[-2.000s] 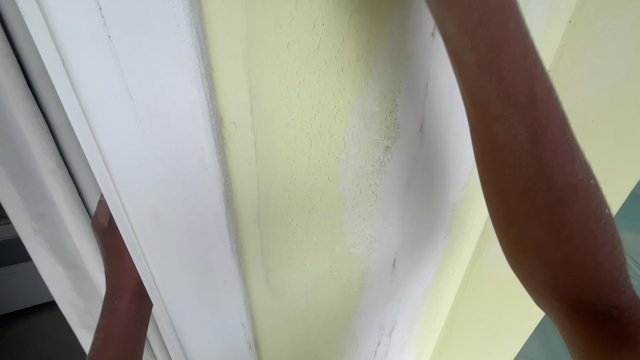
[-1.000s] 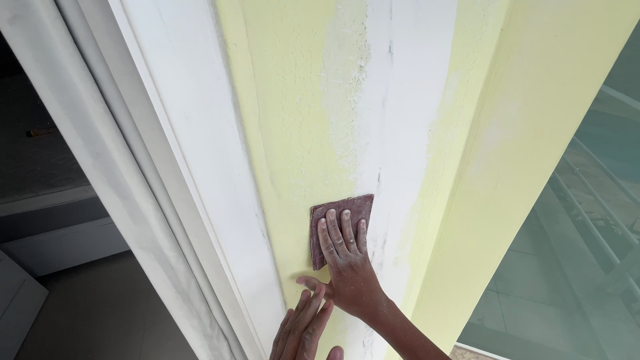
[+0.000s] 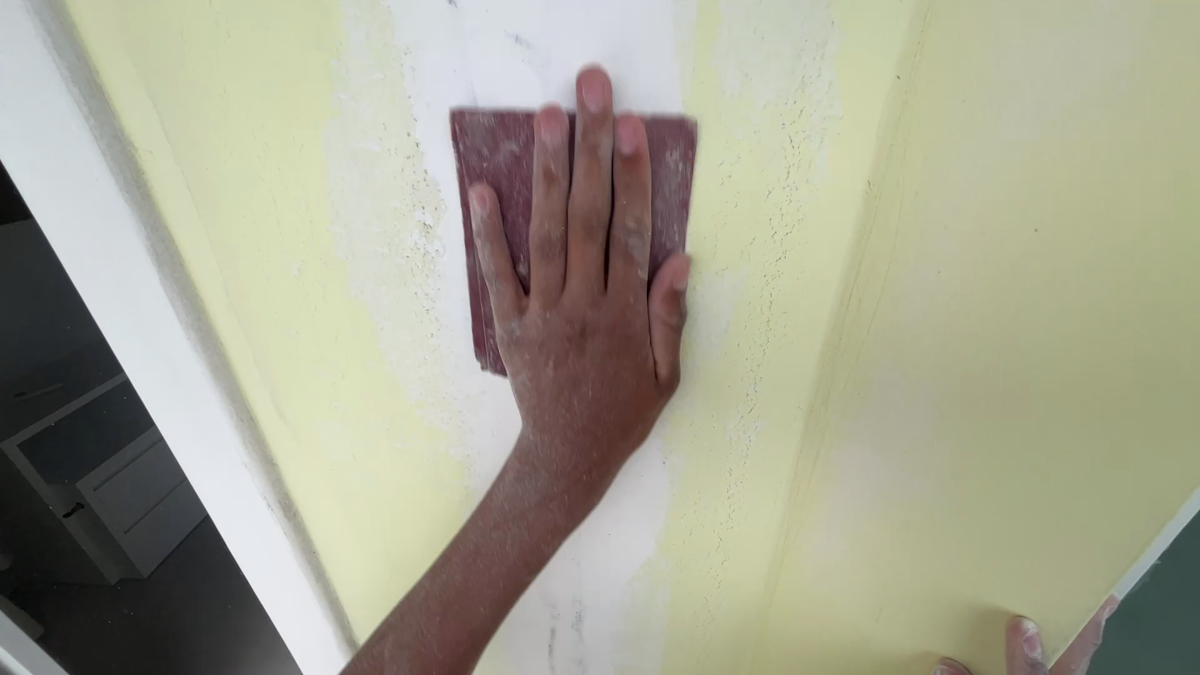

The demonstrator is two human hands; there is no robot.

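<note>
My left hand (image 3: 586, 347) lies flat with its fingers spread on a dusty, dark red sheet of sandpaper (image 3: 487, 150). It presses the sheet against a yellow painted wall (image 3: 262, 309), over a vertical band of white filler (image 3: 562, 56). The thumb is at the sheet's right edge, and pale dust coats the skin. At the bottom right, only some fingers of my right hand (image 3: 1031, 647) show, apart and touching the wall near its edge; the rest is outside the view.
Left of the yellow surface runs a white frame strip (image 3: 178, 328), with a dark room and a grey drawer unit (image 3: 141, 497) beyond. Cracked, pitted paint (image 3: 769, 272) lies right of the sheet, near a corner line. A green surface (image 3: 1158, 609) shows past the wall's right edge.
The sandpaper was under my right hand a second ago; now my left hand is on it. My right hand is now at the lower right. The view has moved much closer to the wall.
</note>
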